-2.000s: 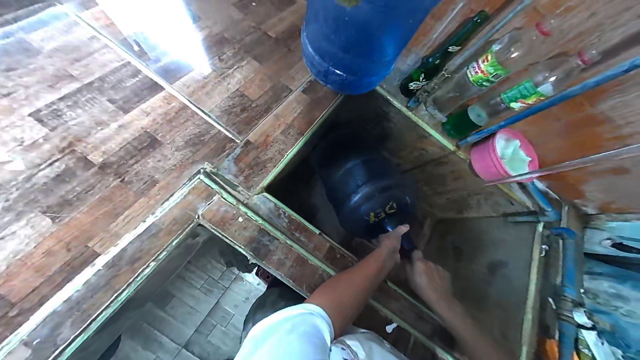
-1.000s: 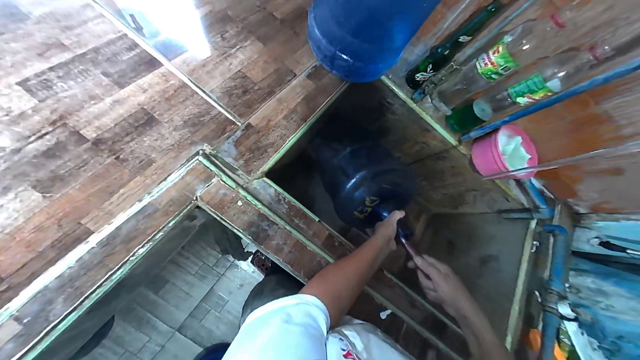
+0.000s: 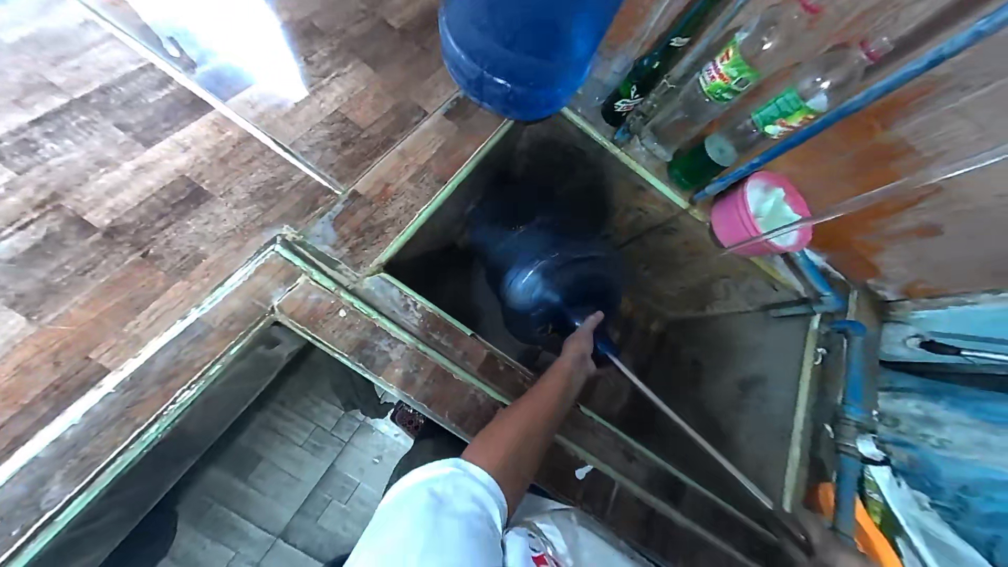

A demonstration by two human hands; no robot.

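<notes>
A large blue plastic water jug (image 3: 543, 283) lies tilted in a dark, deep basin, its neck toward me. My left hand (image 3: 581, 343) is closed around the neck. A thin metal rod (image 3: 693, 429) runs from the jug's mouth down to the lower right, where my right hand (image 3: 823, 543), blurred and partly cut off by the frame edge, holds its outer end. What is on the rod's inner end is hidden in the jug.
Another blue jug (image 3: 524, 59) stands at the basin's far corner. Along the right ledge are a green glass bottle (image 3: 646, 79), plastic bottles (image 3: 728, 75) and a pink tub (image 3: 756, 214). Blue pipes (image 3: 850, 394) run beside the basin's raised rim (image 3: 802, 409).
My right hand has moved away from the jug's mouth toward the lower right, and a long stretch of rod now shows between my hands. My left hand stays at the neck.
</notes>
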